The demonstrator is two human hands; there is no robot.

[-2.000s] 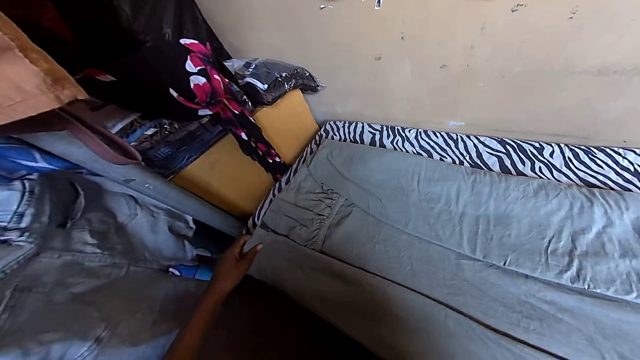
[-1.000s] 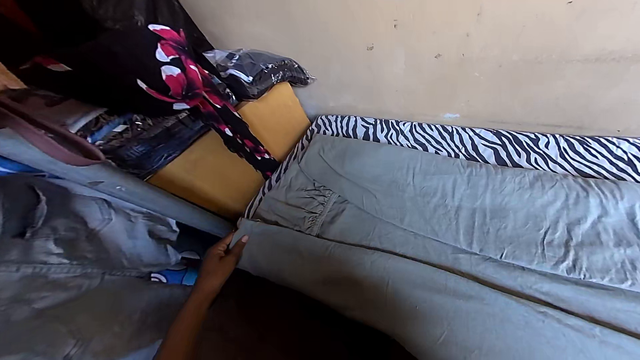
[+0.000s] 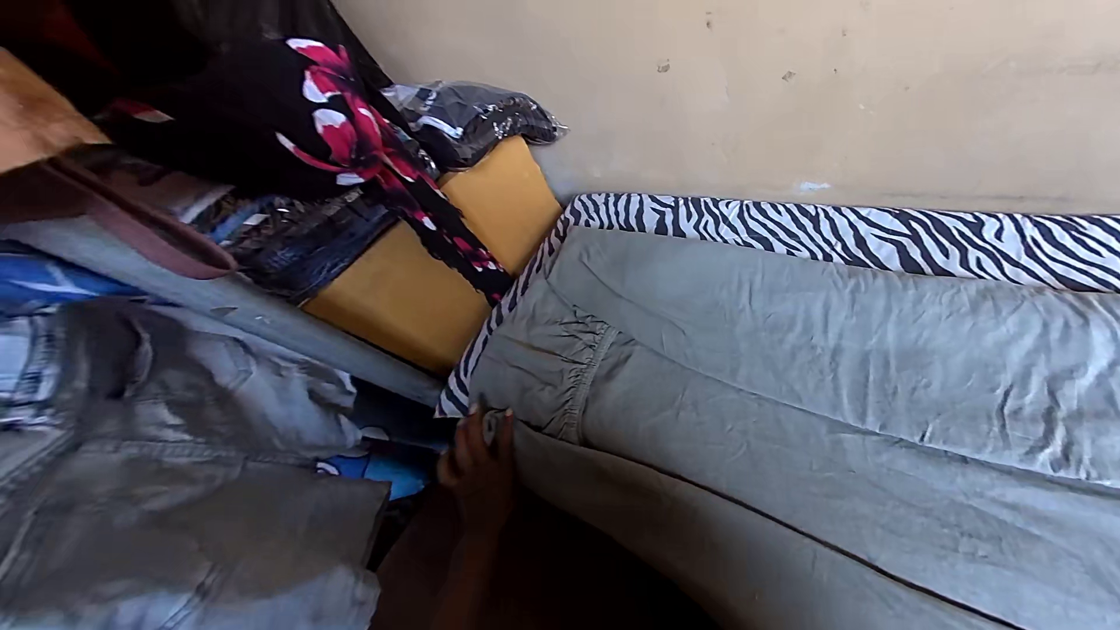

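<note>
My left hand (image 3: 479,465) is at the near left corner of a bed, its fingertips on the edge of a grey-green cloth (image 3: 700,411) with a gathered, elastic-looking section. That cloth lies spread over a zebra-print cover (image 3: 787,229), which shows along the wall and down the left edge. Whether the fingers pinch the cloth or only press on it is hard to tell. My right hand is not in view.
A yellow-brown box (image 3: 394,293) stands by the bed's left end, with a clear plastic bag of dark items (image 3: 486,122) on top. Black floral fabric (image 3: 350,131) hangs over it. Grey jeans (image 3: 175,455) hang at the left. The wall (image 3: 787,105) borders the bed.
The front edge of the grey-green cloth, lifted outward by my left hand a second ago, now sits lower and closer to the bed's corner. My left hand has moved in toward that corner.
</note>
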